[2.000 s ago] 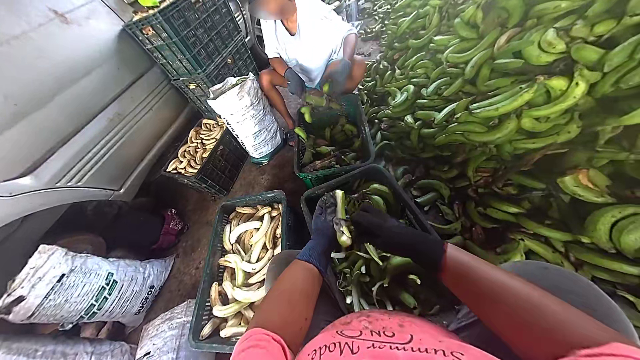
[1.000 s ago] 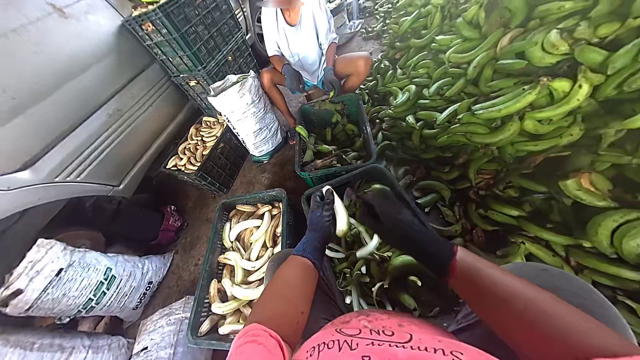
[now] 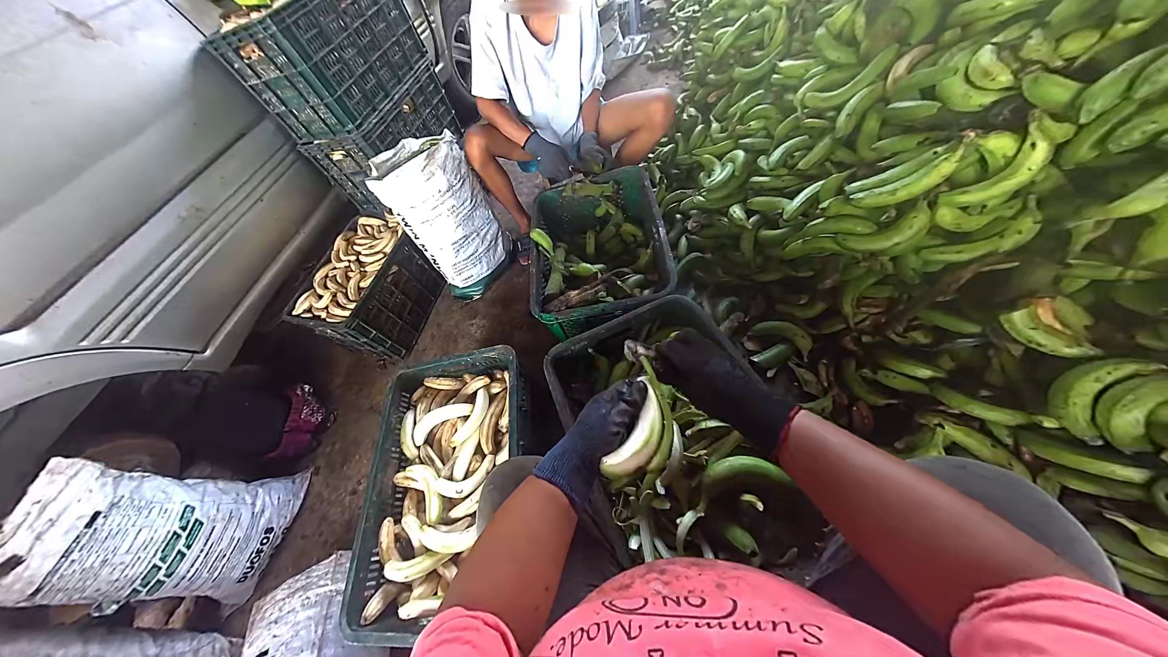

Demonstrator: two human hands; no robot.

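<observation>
My left hand [image 3: 602, 433], in a dark blue knit glove, is closed around a partly peeled green plantain [image 3: 636, 436] whose pale flesh shows. At the plantain's upper end my right hand [image 3: 716, 379], in a black glove, has its fingers closed at a strip of green peel; whether a tool is in them is hidden. Both hands are over a dark plastic crate [image 3: 566, 365] holding green plantains and peels. To the left, a green plastic crate [image 3: 365, 547] holds peeled, pale plantains [image 3: 443, 493].
Unpeeled green plantains [image 3: 912, 173] are heaped at right. A gloved person [image 3: 547, 82] sits ahead behind a green crate [image 3: 666, 246]. A white sack [image 3: 443, 210], stacked crates [image 3: 319, 64] and a crate of peeled plantains [image 3: 392, 301] stand left, beside a vehicle [image 3: 137, 210]. More sacks [image 3: 155, 534] lie lower left.
The plantain in my left hand now has green peel hanging beside it; one second ago a pale one showed there. My right hand has moved up, closer to the plantain's upper end.
</observation>
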